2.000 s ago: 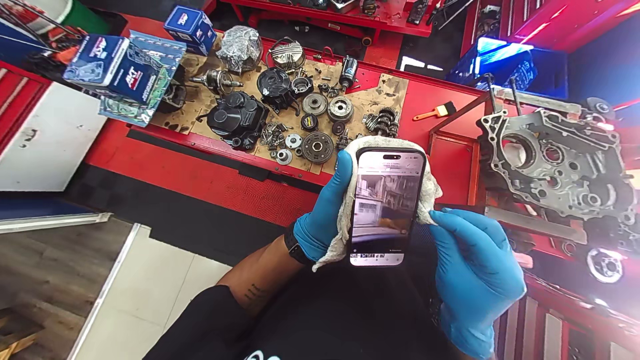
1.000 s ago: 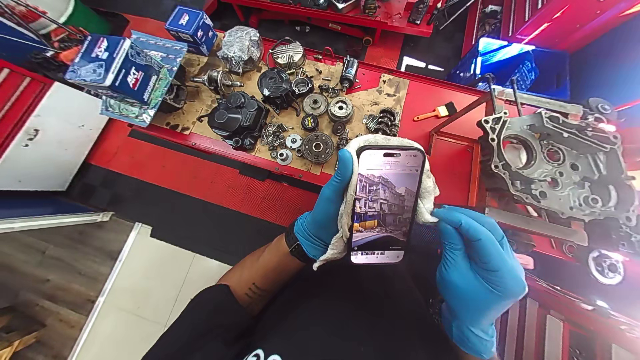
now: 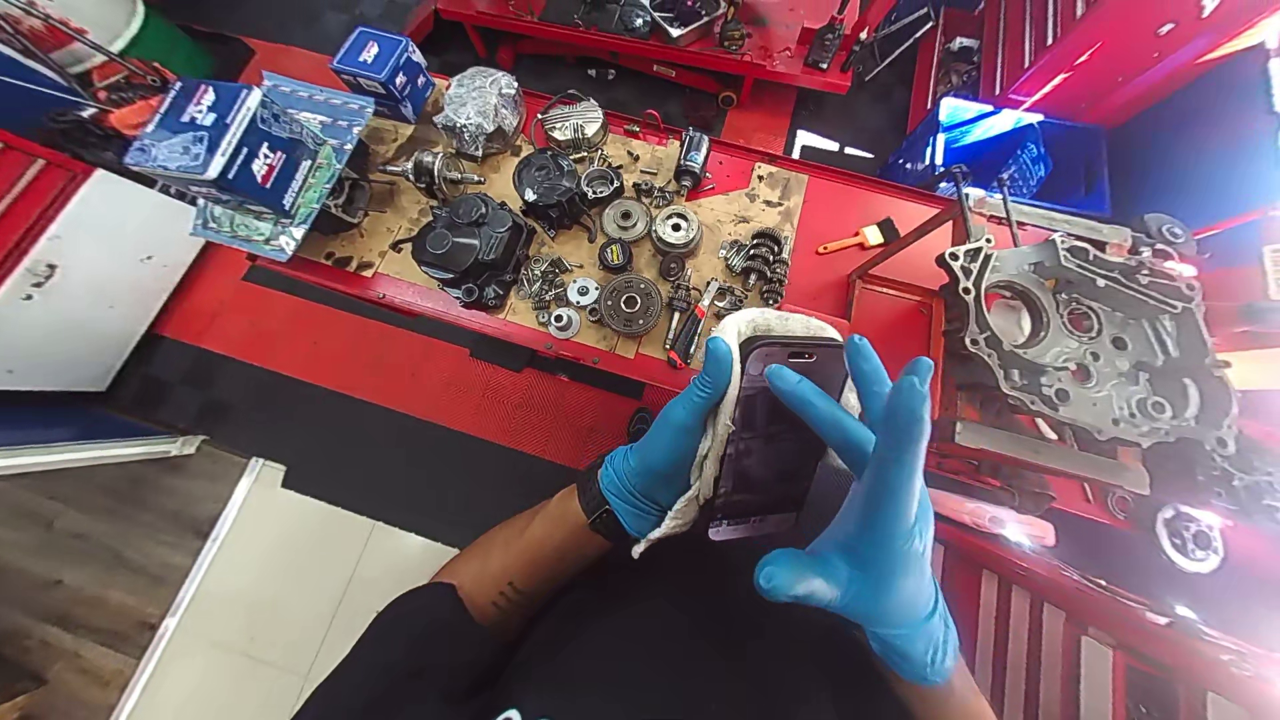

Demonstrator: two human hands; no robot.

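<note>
In my left hand [image 3: 665, 455], gloved in blue, I hold a smartphone [image 3: 765, 450] together with a white cloth [image 3: 712, 440] that lies behind and around it. The phone's screen looks dark. My right hand [image 3: 870, 510], also in a blue glove, is spread over the phone's right side, its index fingertip over the upper screen; whether it touches the glass I cannot tell. Beyond the phone, on cardboard, are a black engine cover [image 3: 472, 250], a clutch basket [image 3: 630, 304], gear shafts [image 3: 765, 262] and red-handled pliers [image 3: 692, 325].
A metal engine crankcase half [image 3: 1090, 340] stands on a red frame at the right. A paintbrush [image 3: 860, 237] lies on the red workbench [image 3: 825, 200]. Blue boxes [image 3: 225, 140] stand at the bench's left end. A blue bin [image 3: 985, 150] is at the upper right.
My right hand has moved left from beside the cloth to over the phone, with its fingers now spread. The screen, which showed a picture of buildings, has gone dark.
</note>
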